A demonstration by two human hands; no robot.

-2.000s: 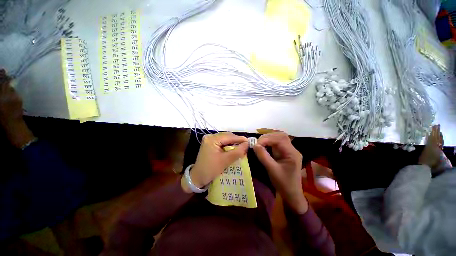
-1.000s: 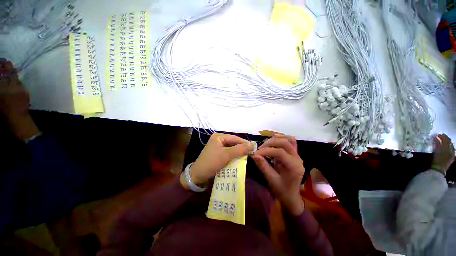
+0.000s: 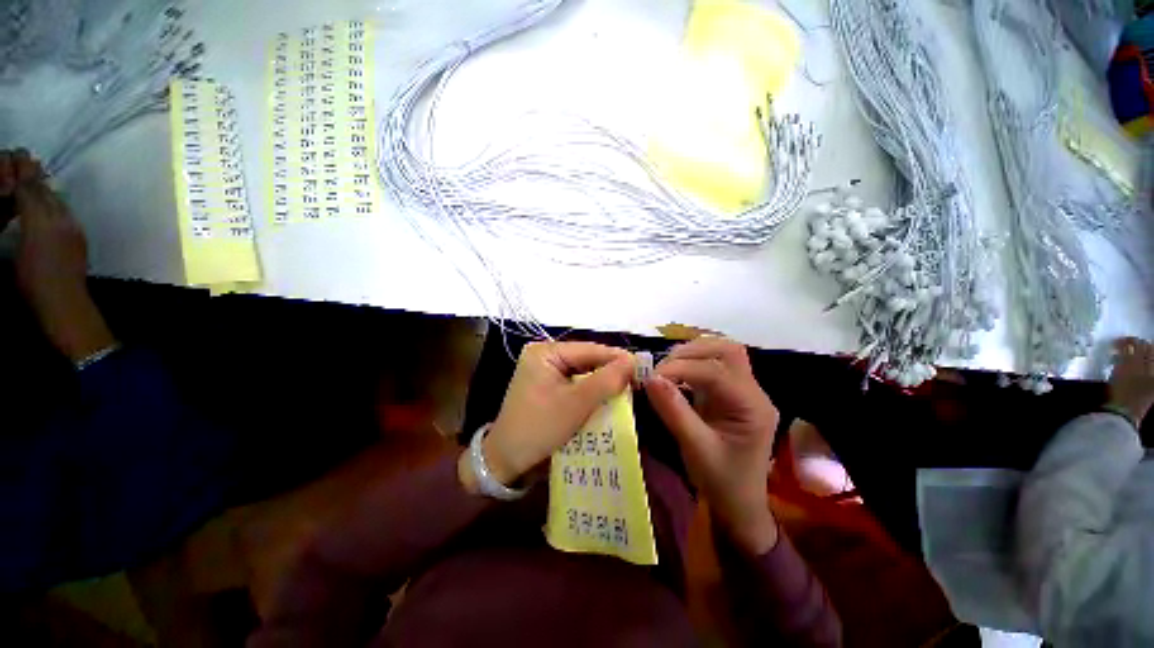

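Observation:
My left hand (image 3: 547,403) has a white band at the wrist. It holds the yellow label sheet (image 3: 600,496), which hangs below the fingers with rows of small printed labels. My right hand (image 3: 721,424) meets it at the fingertips. A tiny white label (image 3: 643,367) with dark print sits between the fingertips of both hands. Thin white cables (image 3: 506,304) run from the bunch over the table edge to my left hand. The part of the cable inside the fingers is mostly hidden. The working bunch of cables (image 3: 595,209) lies curved on the table, dark tips at right.
Spare label sheets (image 3: 218,184) lie at left, another (image 3: 323,127) beside. Yellow backing paper (image 3: 719,158) lies by the wire tips. A thick hank with white ends (image 3: 905,127) is right of centre, another hank (image 3: 1025,165) beyond. People's arms show at left (image 3: 57,272) and right (image 3: 1082,487).
My hands stay together at nearly the same spot, with small finger shifts. The hanging sheet has swung and turned slightly. The arms of the people at both sides have moved.

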